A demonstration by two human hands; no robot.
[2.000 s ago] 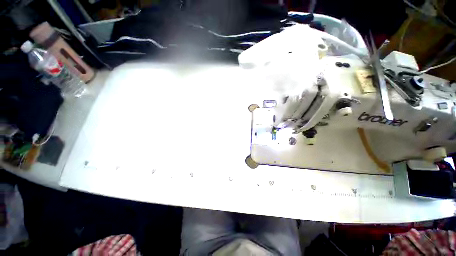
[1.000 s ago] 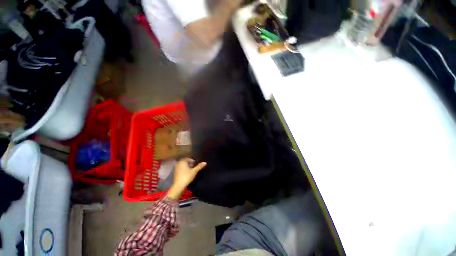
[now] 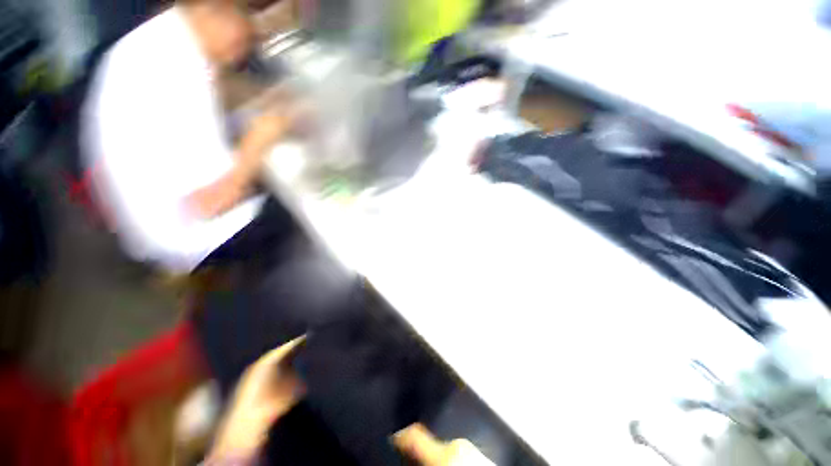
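The picture is strongly blurred. A black garment piece [image 3: 351, 391] hangs at the table's near left edge, low in the head view. My left hand [image 3: 255, 400] is at its left side, with thumb and fingers closed on the cloth edge. My right hand [image 3: 442, 448] is cut off by the bottom edge. Its fingertips lie over the black cloth, and its grip cannot be made out.
The white table [image 3: 510, 273] runs diagonally, with black pieces with white stripes [image 3: 674, 246] behind it. Blurred white machine parts [image 3: 747, 410] show at lower right. A person in a white top [image 3: 150, 136] sits at upper left. A red crate [image 3: 137, 382] stands on the floor at lower left.
The view has swung from the machine to the floor on the left, then back up over the table. My left hand has closed on the black cloth, and my right hand has come into view.
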